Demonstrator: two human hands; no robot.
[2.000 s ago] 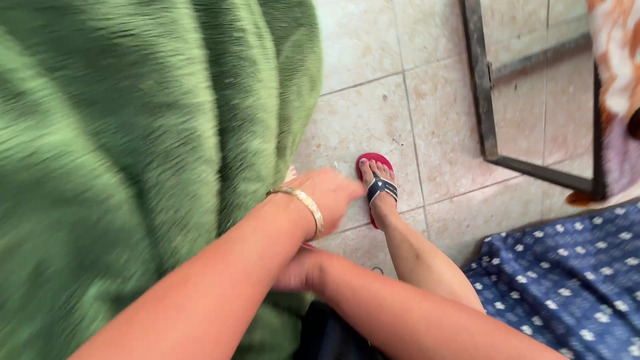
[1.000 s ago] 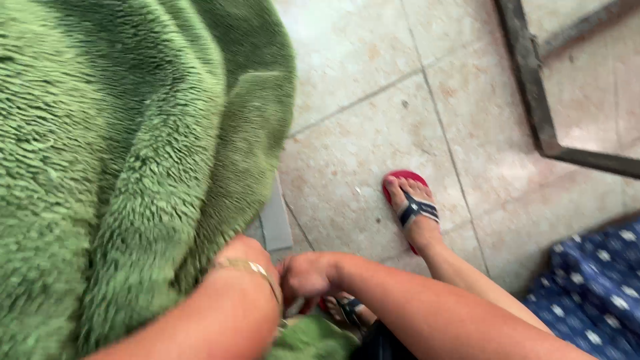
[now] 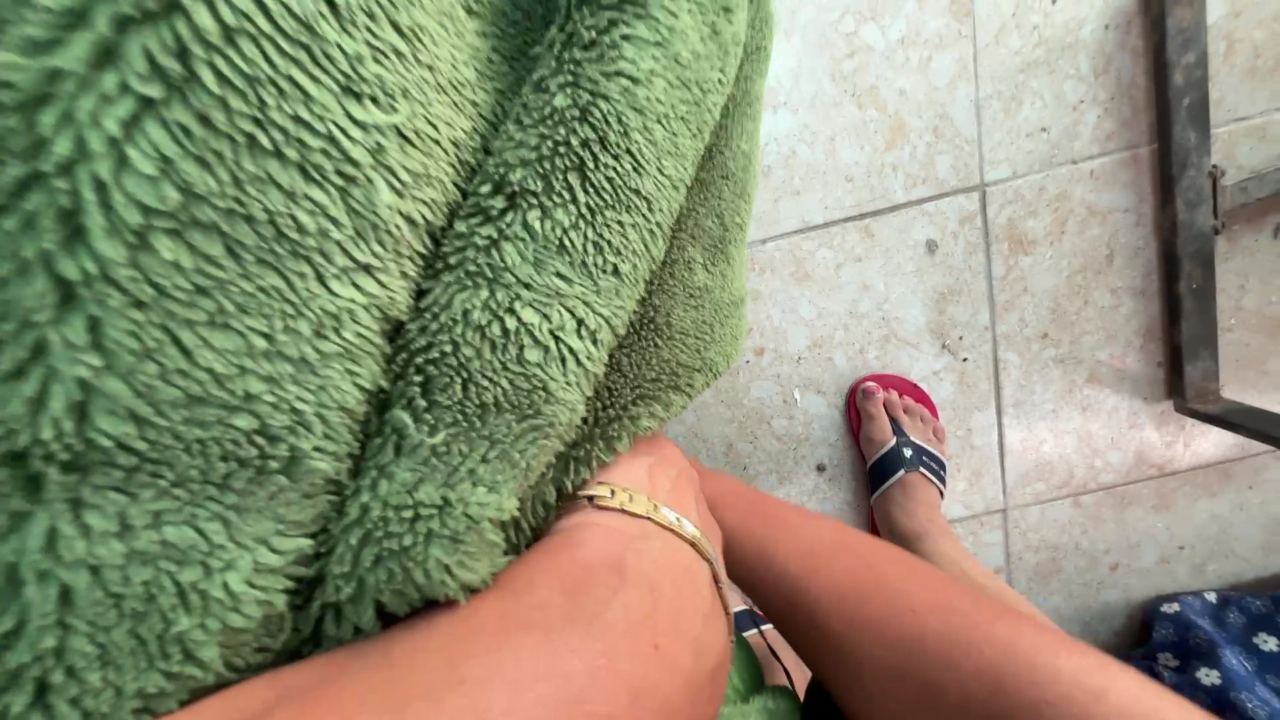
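A thick green fleece blanket (image 3: pixel 520 260) fills the left half of the view, with deep folds hanging over the floor. My left hand (image 3: pixel 650 465), with a gold link bracelet (image 3: pixel 650 508) at its wrist, lies against the blanket's lower edge, its fingers hidden under the fabric. My right forearm (image 3: pixel 850 590) reaches in from the lower right to the same edge; the right hand is hidden behind the left hand and the blanket. A small piece of green fabric (image 3: pixel 755 690) shows below, between the forearms.
My foot in a red flip-flop (image 3: pixel 905 465) with a dark strap stands on the tiled floor (image 3: pixel 870 300). Part of the other sandal (image 3: pixel 750 620) shows between the forearms. A dark metal frame (image 3: pixel 1188 220) is at the right, and blue flowered cloth (image 3: pixel 1225 645) at the lower right.
The left hand's fingers have gone under the blanket's edge, and the right hand, visible a second ago, is now hidden. The blanket covers more of the view.
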